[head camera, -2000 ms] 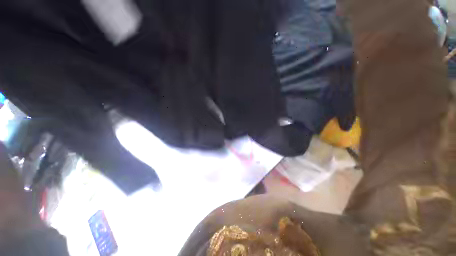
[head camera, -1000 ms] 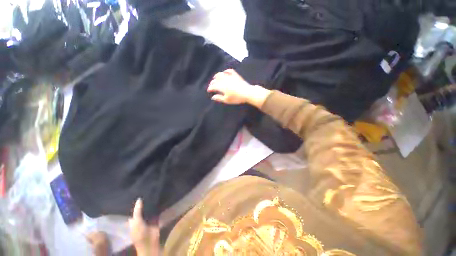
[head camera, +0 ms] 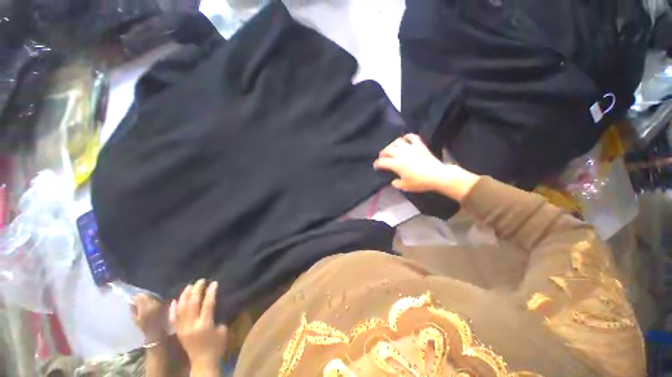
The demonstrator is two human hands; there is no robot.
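A black garment [head camera: 228, 154] lies spread and wrinkled over the white tabletop in front of me. My right hand [head camera: 416, 166] is at its right edge, fingers bent and closed on the cloth. My left hand [head camera: 197, 318] is at its near left edge, fingertips against the cloth; whether they grip it cannot be told. A second black garment [head camera: 508, 96] lies in a heap at the right, with a small white hang tag [head camera: 597, 111] on a pale string loop.
Another person's small hand [head camera: 149, 316] is beside my left hand. A smartphone [head camera: 93, 249] lies at the garment's left edge. Crumpled clear polybags [head camera: 40, 224] and a yellow packet [head camera: 86, 162] are at the left. More yellow material [head camera: 558, 197] and clear plastic lie at the right.
The black garment, earlier held up close to the camera, now lies spread on the table. My right hand has moved right with its edge. My left hand has come up to the near edge.
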